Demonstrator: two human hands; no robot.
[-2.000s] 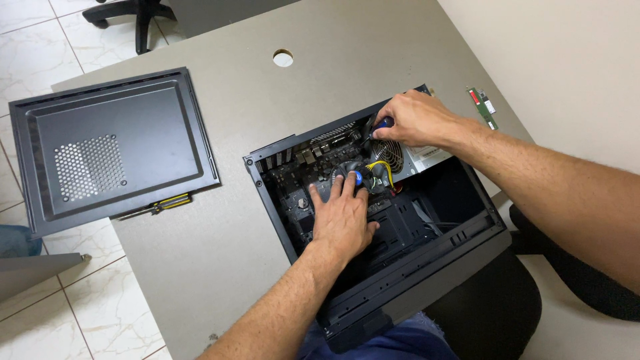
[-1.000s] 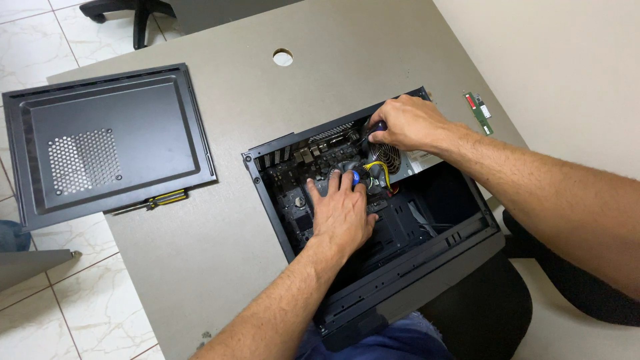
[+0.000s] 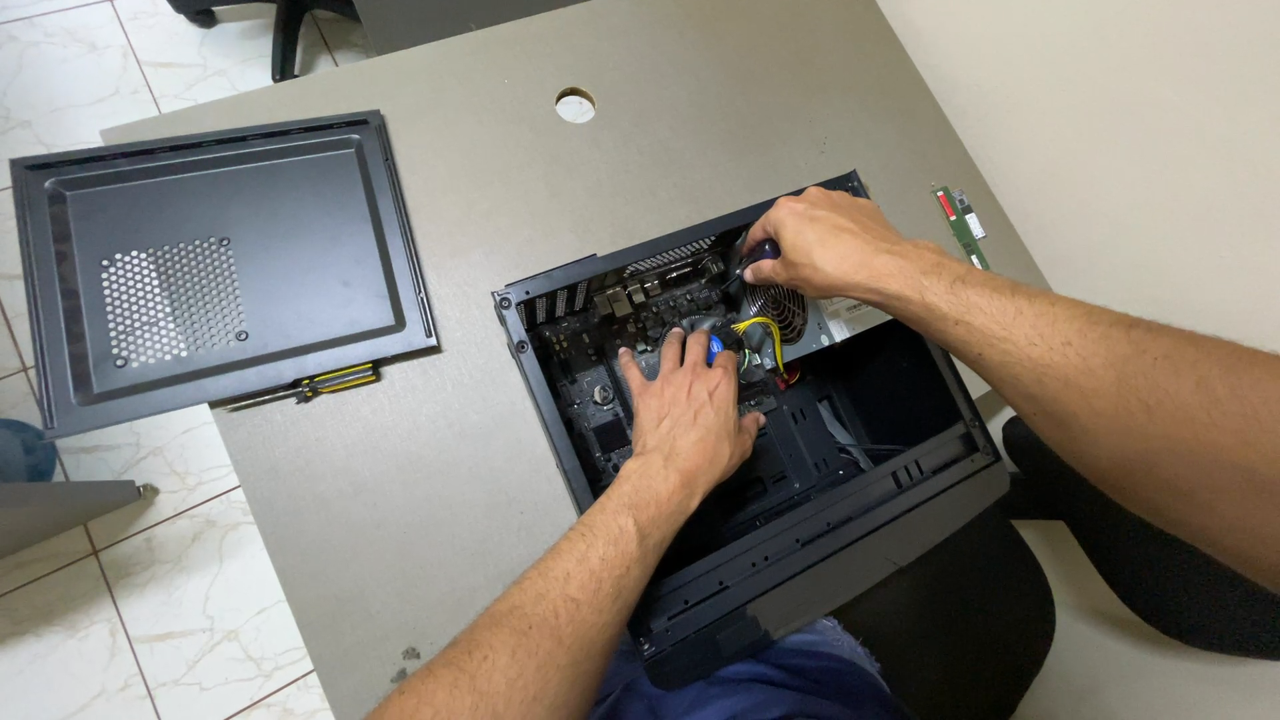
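Observation:
An opened black computer case (image 3: 820,560) lies on its side, partly over the table's near edge. My left hand (image 3: 690,410) rests with spread fingers on the CPU cooler (image 3: 714,348), above the motherboard (image 3: 590,385); it grips nothing that I can see. My right hand (image 3: 815,240) is closed on the dark handle of a screwdriver (image 3: 760,254), whose shaft points down to the motherboard's rear corner beside the power supply (image 3: 790,320). Its tip is hard to make out. Yellow cables (image 3: 775,335) run between the cooler and the power supply.
The case's side panel (image 3: 290,240) lies at the left and overhangs the table (image 3: 480,150). Screwdrivers with yellow-black handles (image 3: 340,380) are by its lower edge. Green RAM modules (image 3: 960,225) lie at the right edge, near a wall (image 3: 1130,120). The tabletop has a round hole (image 3: 575,105).

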